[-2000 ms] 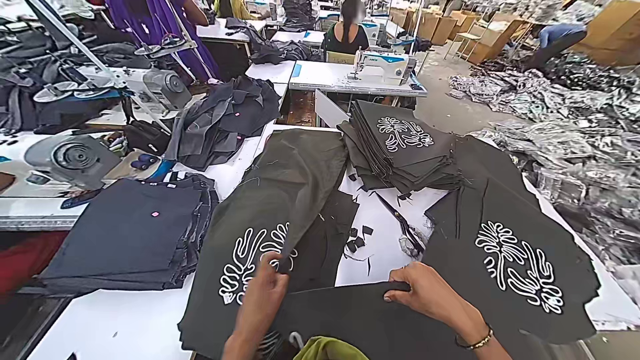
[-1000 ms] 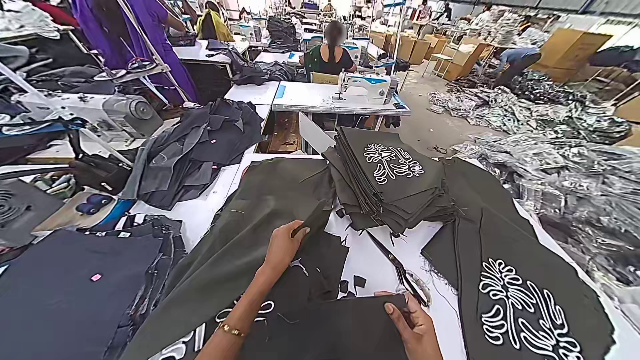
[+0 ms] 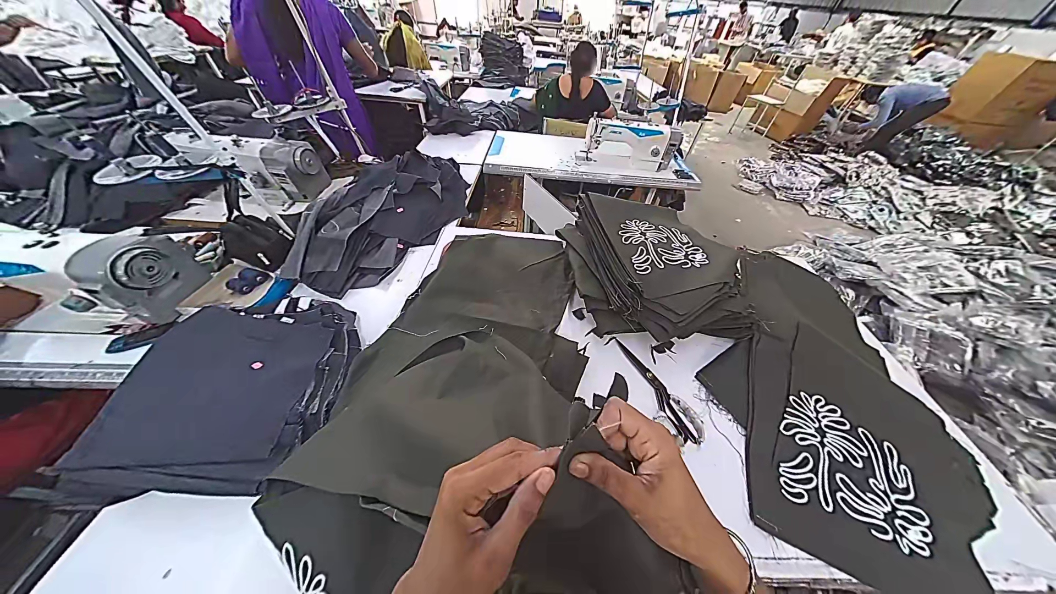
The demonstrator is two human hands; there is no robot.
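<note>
My left hand (image 3: 487, 511) and my right hand (image 3: 652, 487) meet at the lower middle, both pinching the edge of a dark olive fabric piece (image 3: 594, 528). A pale thread shows at my right fingertips. Behind them a larger olive fabric panel (image 3: 445, 404) lies spread over the white table. Black-handled scissors (image 3: 660, 392) lie beyond my right hand, beside a stack of olive cut pieces (image 3: 660, 272) whose top one bears white looped embroidery. At the right lies another embroidered olive panel (image 3: 858, 462). Part of the held fabric is hidden by my fingers.
Dark folded garment pieces (image 3: 206, 388) lie at the left, near a grey sewing machine (image 3: 140, 268). A white sewing machine (image 3: 631, 144) stands on a table ahead. Several people are farther off. Heaps of bundled fabric (image 3: 982, 322) cover the floor at right.
My hands, apart in the earlier frames, have come together at the fabric edge. The olive panel at the left now lies folded over differently, with most of its embroidery out of sight.
</note>
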